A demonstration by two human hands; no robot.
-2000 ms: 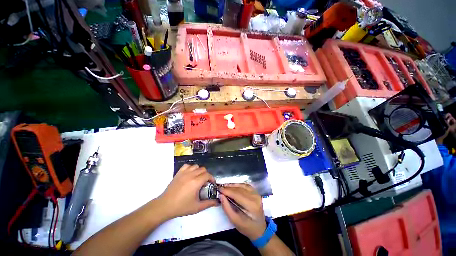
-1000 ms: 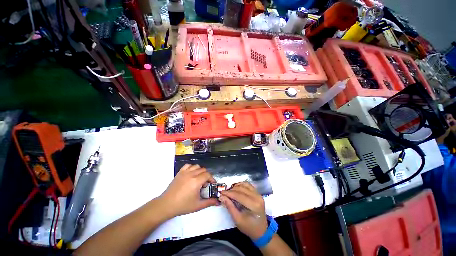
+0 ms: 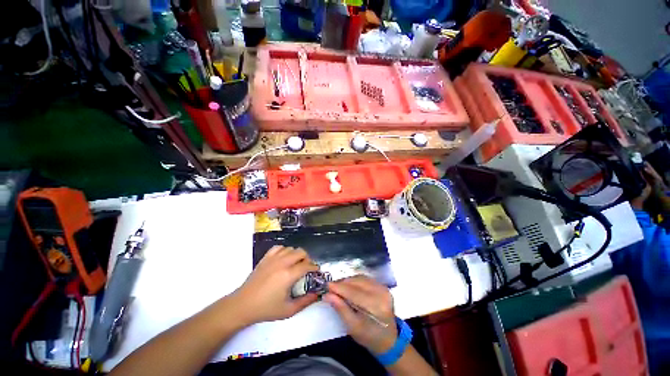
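My left hand (image 3: 278,285) holds a small black and silver unit (image 3: 312,283) over the front part of the black work mat (image 3: 330,248). My right hand (image 3: 365,308) is at the right side of the unit and grips thin silver tweezers (image 3: 367,312). Their tip end is at the unit, and the rear end points down to the right. Fine parts on the unit are too small to tell.
A red-orange parts tray (image 3: 360,181) lies behind the mat, a whitish round tub (image 3: 422,205) to its right. A grey electric screwdriver (image 3: 117,297) and an orange multimeter (image 3: 62,239) lie left. A black fan (image 3: 584,176) stands right, near another person's blue sleeve (image 3: 646,257).
The view has shifted slightly. The unit has been turned a little in my left hand, and the tweezers' rear end now shows more clearly beyond my right hand.
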